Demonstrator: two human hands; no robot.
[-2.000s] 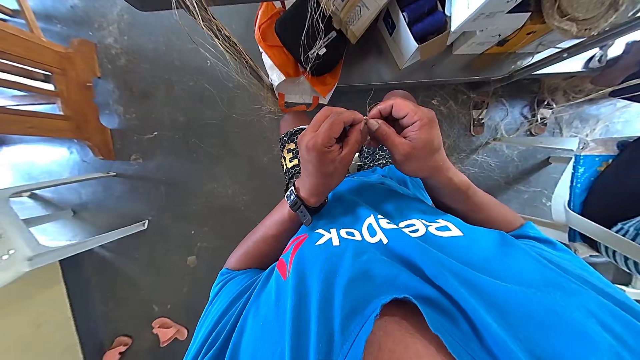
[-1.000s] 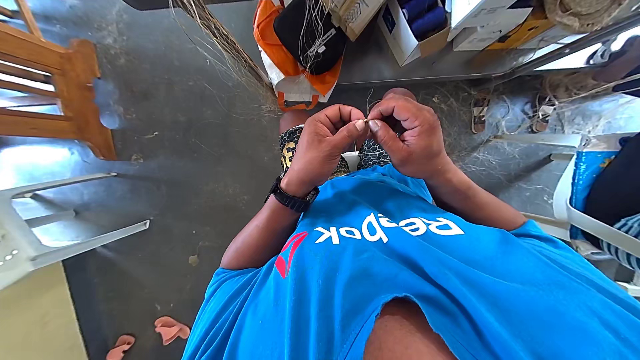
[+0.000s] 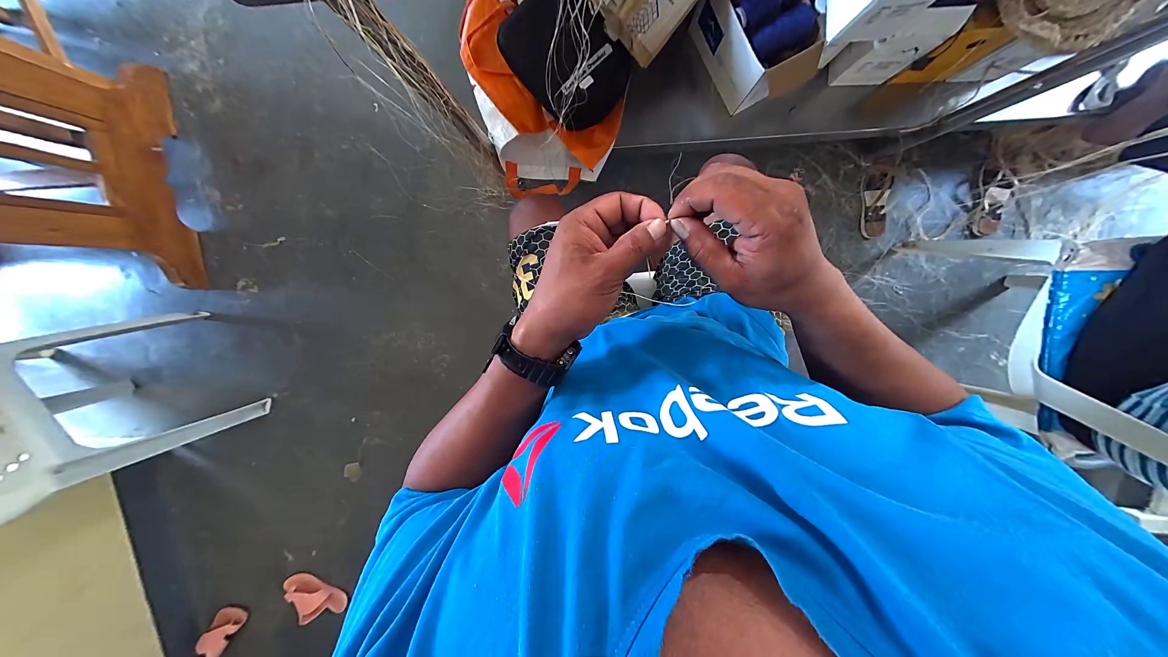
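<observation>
My left hand (image 3: 598, 260), with a black watch on its wrist, pinches a thin, pale fibre strand (image 3: 659, 299) between thumb and forefinger. My right hand (image 3: 757, 228) grips the same strand between thumb and forefinger, its tips touching or almost touching those of my left. One loose end rises above the fingertips and another part hangs in a curve over my lap. Both hands are held above my patterned shorts (image 3: 686, 274), in front of my blue shirt. The exact join between the fingers is too small to tell.
Ahead, a bundle of long fibres (image 3: 411, 73) leans by an orange and white bag (image 3: 538, 151) with a black cap (image 3: 566, 68). A metal table (image 3: 671, 114) bears boxes and dark blue spools (image 3: 780, 35). Chairs stand either side; pink sandals (image 3: 313, 598) lie on the floor.
My left wrist has turned, so the watch shows differently than in the oldest frame. Both hands have stayed together over my lap, fingertips still pinched.
</observation>
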